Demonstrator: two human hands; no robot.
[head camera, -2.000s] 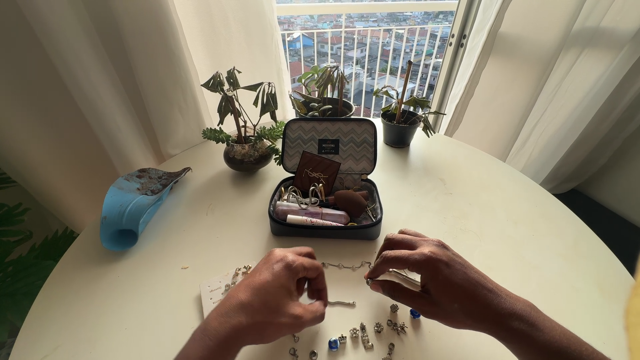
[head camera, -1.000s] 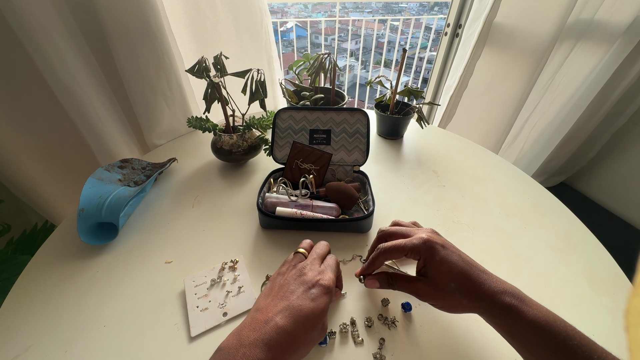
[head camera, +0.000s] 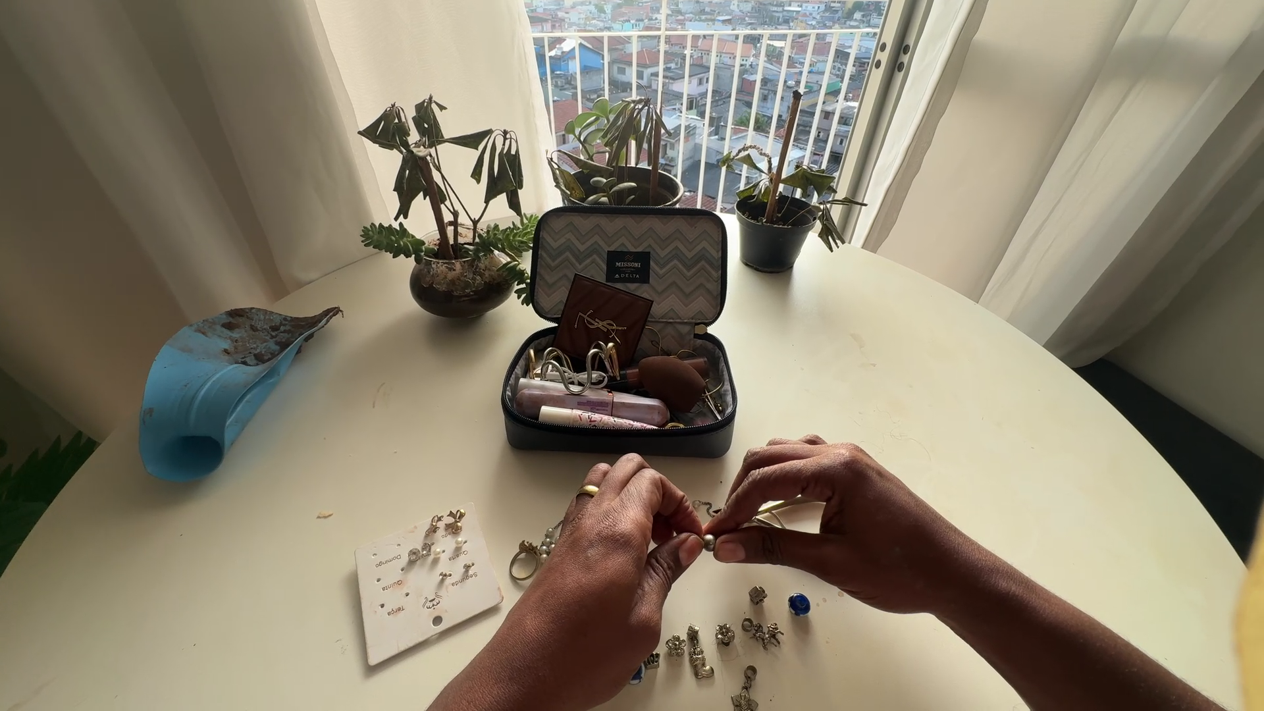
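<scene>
My left hand (head camera: 622, 563), with a gold ring on one finger, and my right hand (head camera: 829, 513) meet fingertip to fingertip over the table. Between them they pinch a small round silver bead (head camera: 709, 542). Part of a thin chain (head camera: 705, 508) shows behind the fingers; whether it joins the bead is hidden. Silver charms (head camera: 725, 634) and a blue bead (head camera: 799, 604) lie loose below my hands. A ring (head camera: 524, 563) and some pearl-like beads (head camera: 549, 540) are beside my left hand. Left of them rests an earring card (head camera: 428, 585) with several earrings.
An unzipped cosmetic case (head camera: 619, 442) holding tubes, a brown sponge and a compact stands behind my hands. Potted plants (head camera: 459, 286) line the table's far side by the window. A blue curved scoop-like container (head camera: 202, 395), soiled on top, sits at the left.
My hands have come together at the bead; two seconds ago they were apart, with a chain stretched between them. The earring card, partly covered by my left hand then, now shows fully.
</scene>
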